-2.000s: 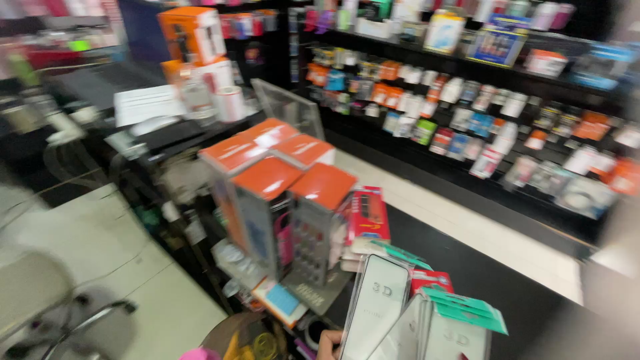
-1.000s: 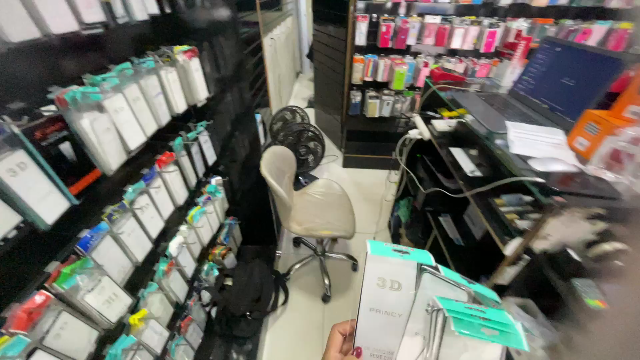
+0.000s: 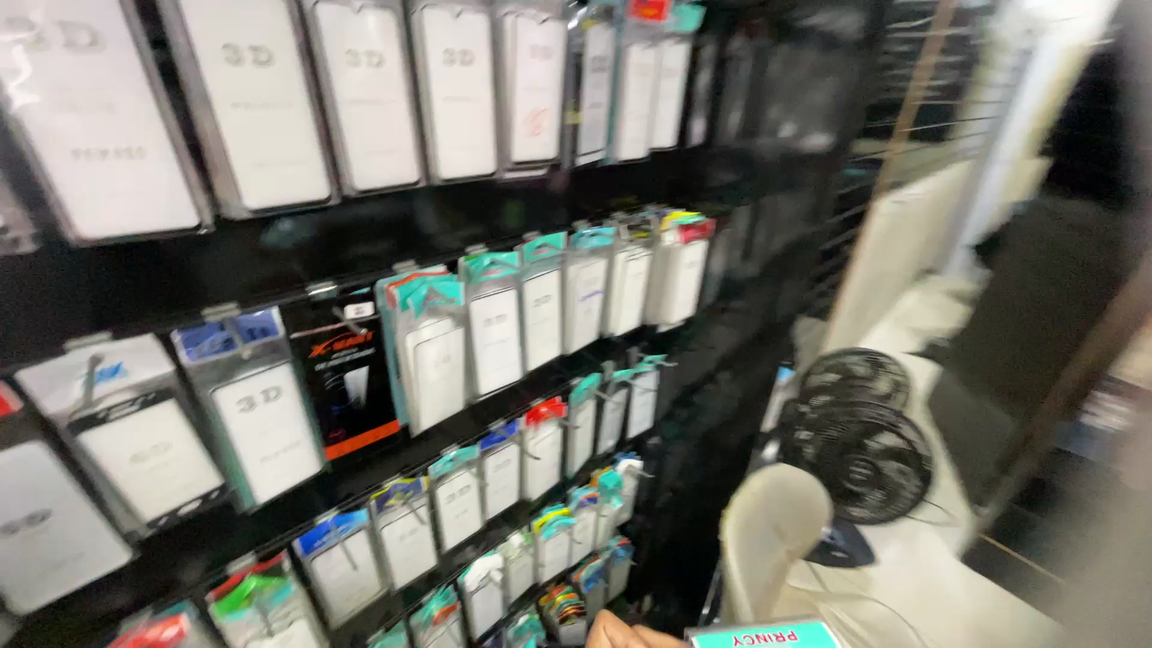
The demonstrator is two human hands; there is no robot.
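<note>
At the bottom edge of the head view, part of one hand (image 3: 630, 632) shows, probably my left hand, beside the top of a screen protector packet (image 3: 765, 635) with a turquoise header. The rest of that packet and most of the hand are cut off by the frame. To the left, rows of packaged screen protectors (image 3: 497, 337) hang from metal hooks on a black wall rack (image 3: 360, 236). A black packet with an orange stripe (image 3: 346, 387) hangs among the white ones. No second hand can be made out.
A pale chair (image 3: 765, 531) stands at the lower right on a light floor (image 3: 945, 603). Behind it are black fans (image 3: 859, 463) and a cable on the floor. The right edge is blurred by something close.
The view has swung far left, from the counter with boxes to the wall rack. The held packets, in plain sight one second ago, are now mostly below the frame.
</note>
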